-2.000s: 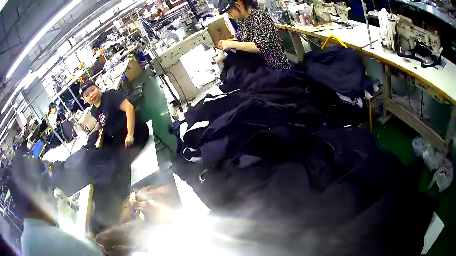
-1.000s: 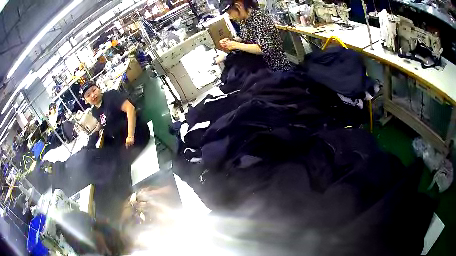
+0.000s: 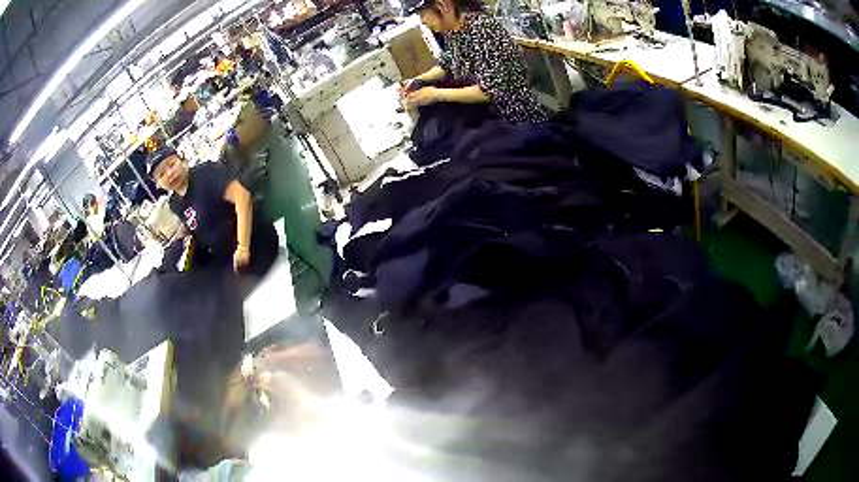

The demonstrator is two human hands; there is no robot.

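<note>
A huge loose heap of dark garments (image 3: pixel 565 301) fills the centre and right, with a few pale patches at its left side. A brown garment bundle (image 3: pixel 292 365) lies left of the heap, partly washed out by glare. White flat pieces, one a board (image 3: pixel 270 299), show at the heap's left. Neither my left hand nor my right hand can be made out; strong glare covers the bottom centre.
A person in black (image 3: pixel 209 212) stands at left. Another in a spotted top (image 3: pixel 490 71) handles dark cloth at a far machine. A sewing table (image 3: pixel 791 132) runs along the right. A blue bin (image 3: pixel 66 438) and cream machine (image 3: pixel 118 409) are lower left.
A blurred pale-clothed figure at lower left is gone, and the cream machine there is now more visible. The far person's hands have moved closer to the cloth. The view has shifted slightly.
</note>
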